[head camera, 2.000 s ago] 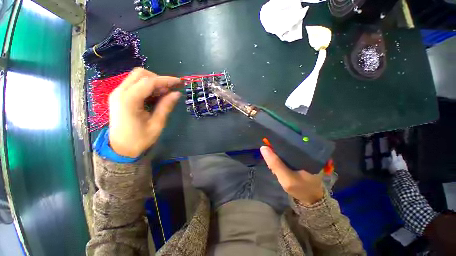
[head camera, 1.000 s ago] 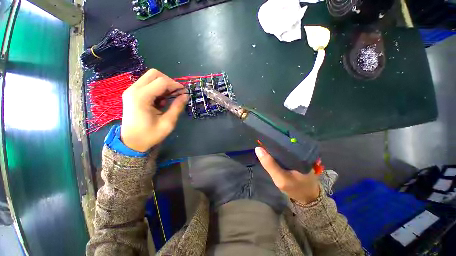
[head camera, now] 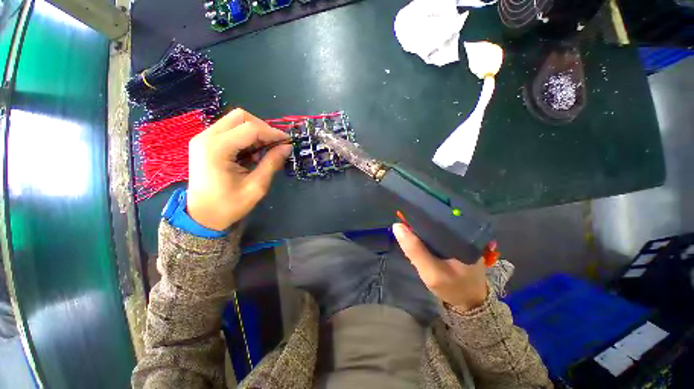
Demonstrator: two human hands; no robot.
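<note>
A small array of circuit boards [head camera: 321,152] lies on the dark green mat in front of me. Red lead wires [head camera: 300,120] lie along its upper edge. My left hand [head camera: 234,169] is at the array's left edge, thumb and forefinger pinched on a thin dark wire that is mostly hidden by the fingers. My right hand [head camera: 443,272] grips the dark soldering gun [head camera: 432,213], its metal tip over the upper middle of the boards. A red wire bundle [head camera: 169,152] and a black wire bundle [head camera: 173,83] lie at the left.
Crumpled white cloth [head camera: 431,30] and a long white strip [head camera: 466,125] lie right of centre. A dark dish with silvery bits [head camera: 561,91] is at the right. More boards [head camera: 236,11] are at the top. A green conveyor [head camera: 68,228] runs along the left. A blue bin [head camera: 548,323] stands below right.
My left hand has moved slightly right from the red wires and now pinches a dark wire. The gun tip has shifted only slightly. The other person's checked sleeve has left the view.
</note>
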